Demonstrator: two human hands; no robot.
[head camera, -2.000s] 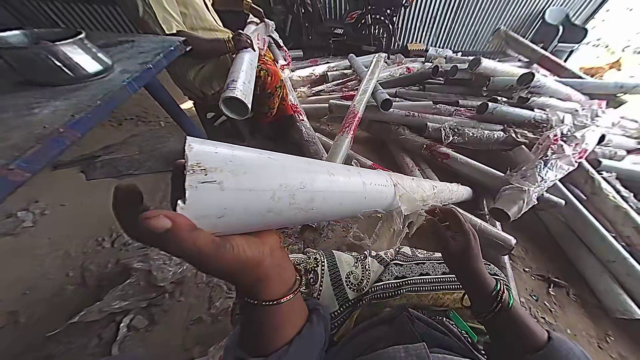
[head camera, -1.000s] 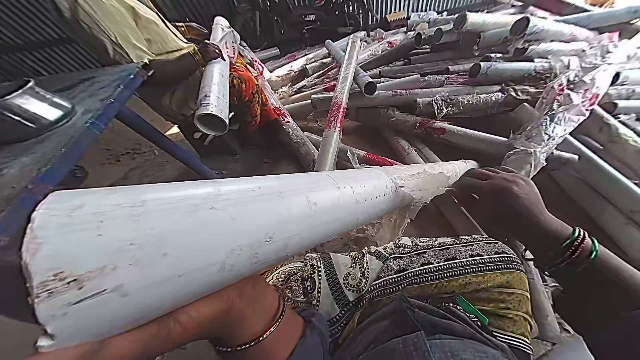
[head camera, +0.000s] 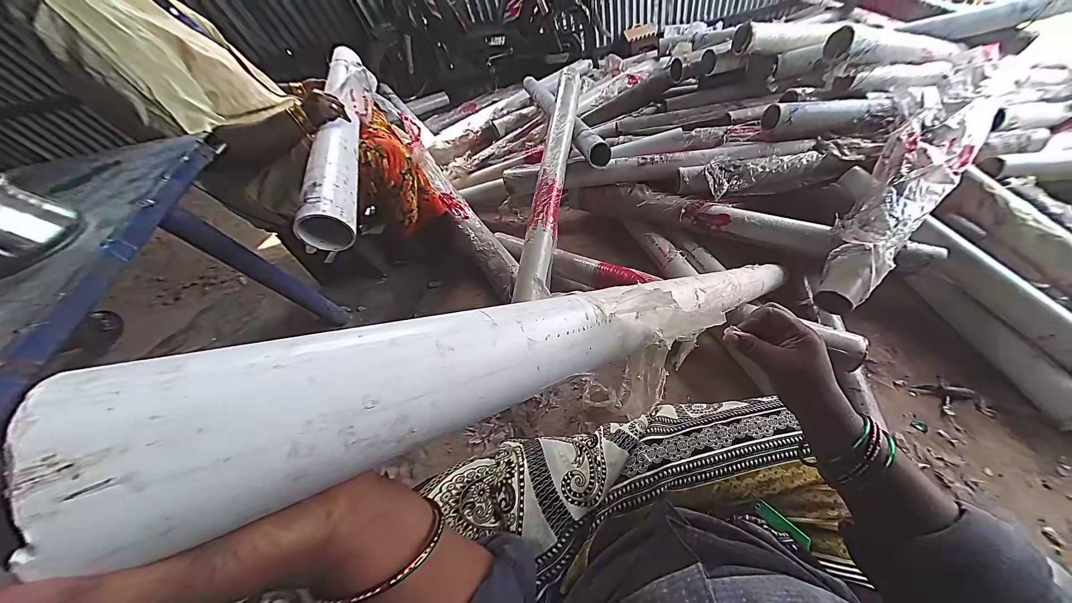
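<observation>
A long white plastic pipe (head camera: 318, 394) lies across the view above my patterned lap, its near end large at the left edge. Torn clear plastic wrap (head camera: 662, 314) clings to its far part and hangs down in shreds. My left hand (head camera: 50, 586) is low at the left edge beside the pipe's near end, mostly cut off, with its fingers hidden. My right hand (head camera: 779, 343), fingers curled, is just below the pipe's far end; whether it pinches a bit of wrap cannot be told.
Wrapped pipes (head camera: 754, 218) with red marks are heaped ahead and to the right. Another person's hand (head camera: 322, 109) rests on an upright pipe (head camera: 331, 184). A blue-edged table (head camera: 126, 243) with a metal vessel (head camera: 33, 222) stands at left. Debris covers the ground at right.
The pipe's near end has shifted to the left edge from nearer the middle, and my left hand has moved left. My right hand moved right, then back a little and lower.
</observation>
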